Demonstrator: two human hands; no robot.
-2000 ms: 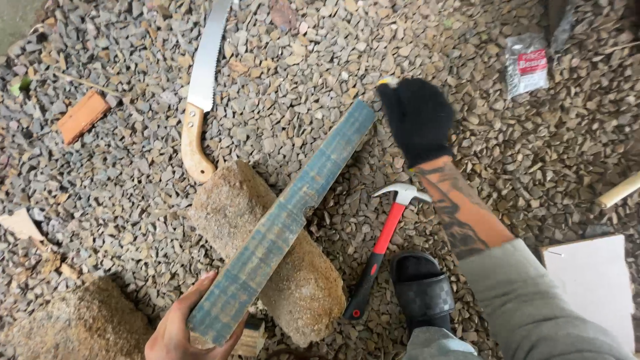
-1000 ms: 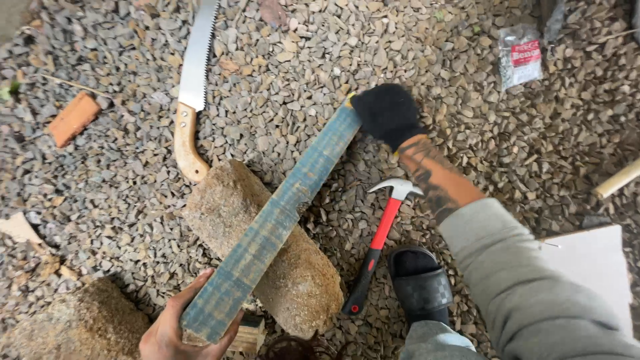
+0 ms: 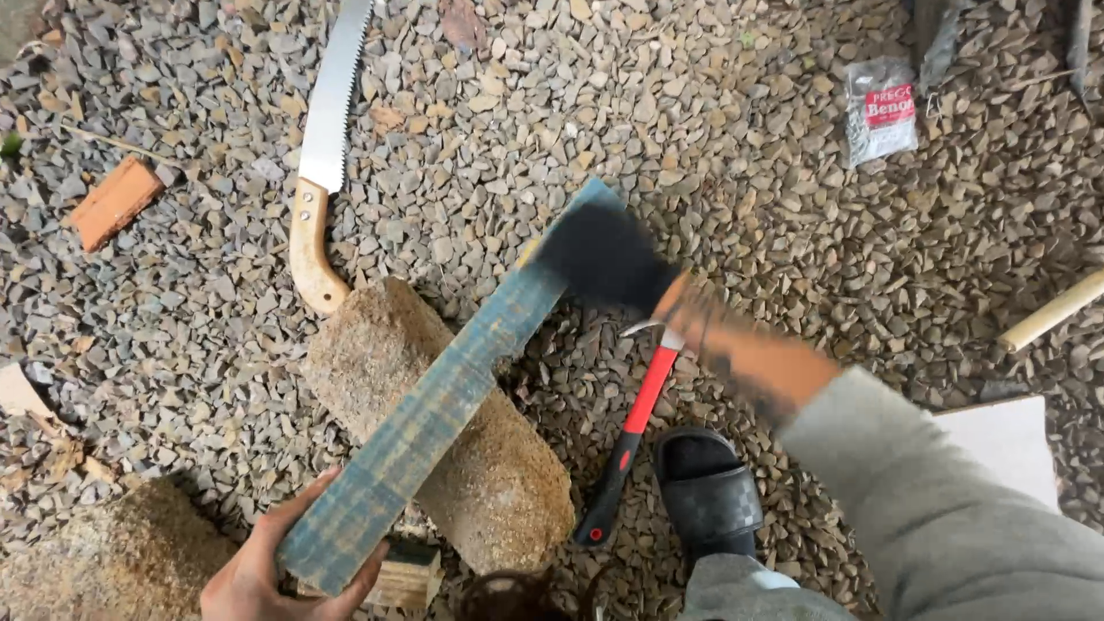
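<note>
A weathered blue-green wooden board (image 3: 431, 414) lies slantwise across a rough stone block (image 3: 509, 483). My bare left hand (image 3: 280, 552) grips its near end, fingers on one edge and thumb on the other. Over the upper part of the board is my right hand (image 3: 604, 254), in a black glove and blurred; something yellow shows at its fingertips, too hidden to name. A claw hammer (image 3: 642, 405) with a red and black handle lies on the gravel below my right wrist, its head partly covered. Beyond the block's top end rests a pruning saw (image 3: 315, 233) with a wooden handle.
Gravel surrounds everything. A brick piece (image 3: 116, 203) lies at left, a second rough block (image 3: 112, 556) at lower left, and a wood offcut (image 3: 405, 573) under the board's near end. On the right are a labelled plastic bag (image 3: 884, 112), a wooden stick (image 3: 1052, 310) and a white panel (image 3: 1005, 444).
My gloved right hand has come in from beside the board's far end and moved down along the board, toward my left hand. My left hand keeps its hold on the near end.
</note>
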